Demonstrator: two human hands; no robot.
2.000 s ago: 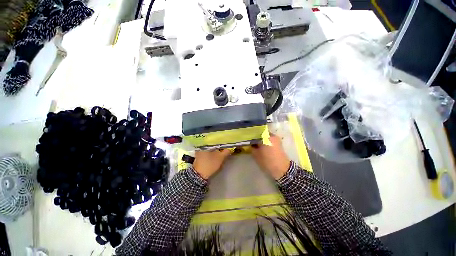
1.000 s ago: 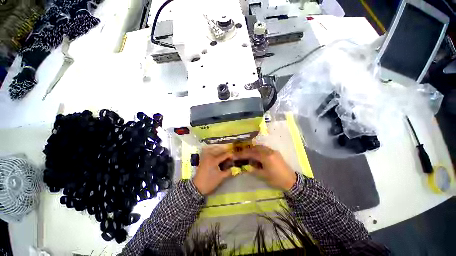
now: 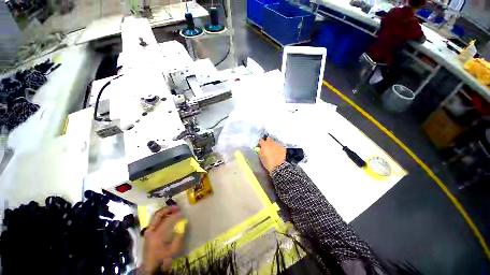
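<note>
My left hand (image 3: 162, 236) is blurred at the lower left of the machine bed, with yellow tape on its thumb. A small black loop (image 3: 171, 202) shows by its fingertips; whether they hold it is unclear. My right hand (image 3: 272, 154) is at the clear plastic bag (image 3: 236, 134), right of the bed, with yellow at a fingertip. A dark piece shows at its fingertips; its grip is unclear. The white sewing machine's head (image 3: 164, 167) stands over the taped bed plate (image 3: 231, 201). An orange-yellow clamp piece (image 3: 200, 189) sits under the head.
A large heap of black loops (image 3: 64, 236) lies at lower left. A screwdriver (image 3: 352, 156) and yellow tape roll (image 3: 379, 166) lie on the right. A tablet screen (image 3: 303, 75) stands behind. A person in dark red (image 3: 397, 32) sits at another table, upper right.
The view has turned right. My hands have parted: my right hand has moved from under the machine head to the bag, and my left hand is lower left. The orange-yellow clamp area is uncovered.
</note>
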